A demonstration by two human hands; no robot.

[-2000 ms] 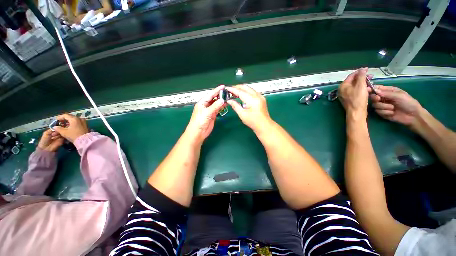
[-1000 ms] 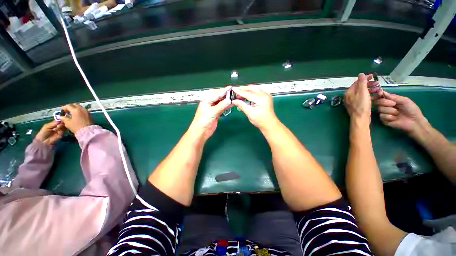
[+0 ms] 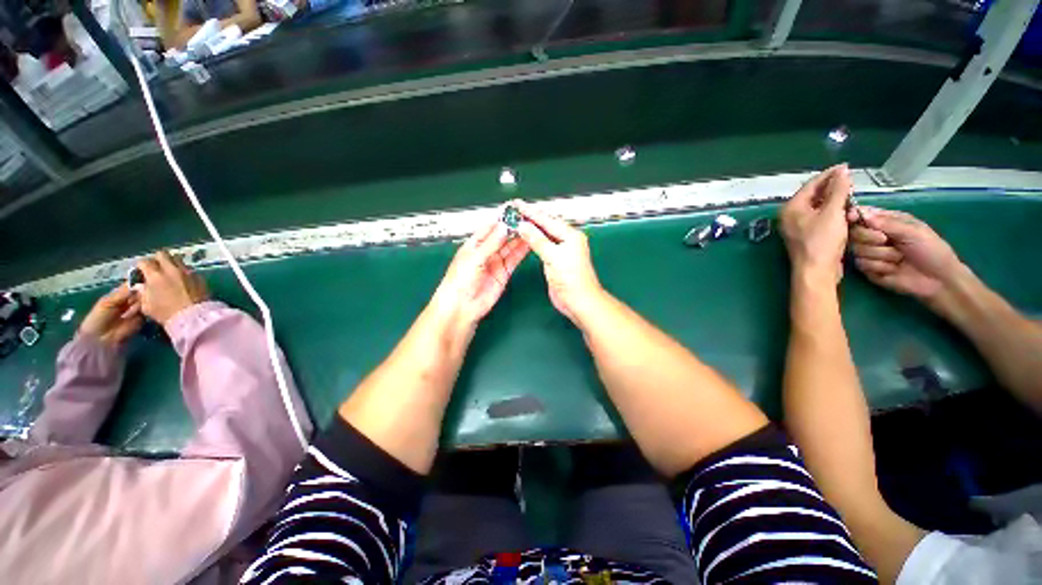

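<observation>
A small square unit [image 3: 512,216] with a silver rim and a greenish face is held up at the pale rail, between the fingertips of both my hands. My left hand [image 3: 478,270] grips its left side, palm partly showing. My right hand [image 3: 560,258] grips its right side with thumb and fingertips. The unit's finer details are too small to tell.
Small silver pieces [image 3: 509,176] lie spaced on the belt beyond the pale rail [image 3: 674,197]. Shiny parts [image 3: 719,227] lie on the ledge at right. Neighbours' hands [image 3: 818,223] work on both sides. A white cable [image 3: 214,237] hangs at left; dark parts [image 3: 16,322] lie far left.
The unit has turned from edge-on so its green face shows. My right hand has shifted left and its fingers are drawn in. The pieces on the belt have moved left.
</observation>
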